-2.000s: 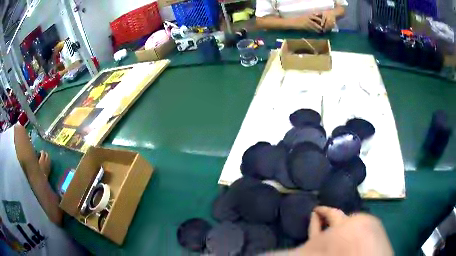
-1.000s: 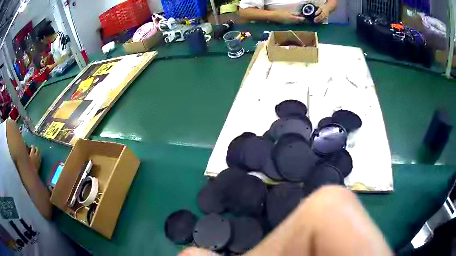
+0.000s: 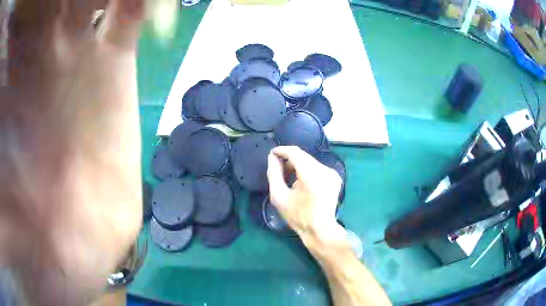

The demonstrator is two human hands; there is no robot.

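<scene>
Many flat round black covers (image 3: 261, 104) lie in an overlapping pile, partly on a white board (image 3: 353, 113) and partly on the green bench. One cover (image 3: 301, 82) has a shiny face. My right hand (image 3: 305, 185) is over the lower middle of the pile, thumb and fingertips drawn together; no object shows between them. My left hand (image 3: 84, 36) and forearm are very large and blurred along the left side, close to the camera. Its fingers are unclear and cut off by the top edge, and it hides what lies behind.
A black electric screwdriver (image 3: 455, 206) hangs at the right, its thin bit pointing left, in front of grey-white and black boxes (image 3: 515, 124). A dark blue cup-like block (image 3: 463, 88) stands on the bench at upper right. A pale thin stick (image 3: 490, 248) lies near red-handled pliers (image 3: 528, 218).
The view has turned to the right, bringing in the screwdriver and the boxes. The cardboard box at left is out of view. My left forearm now fills the left side; my right hand is over the pile.
</scene>
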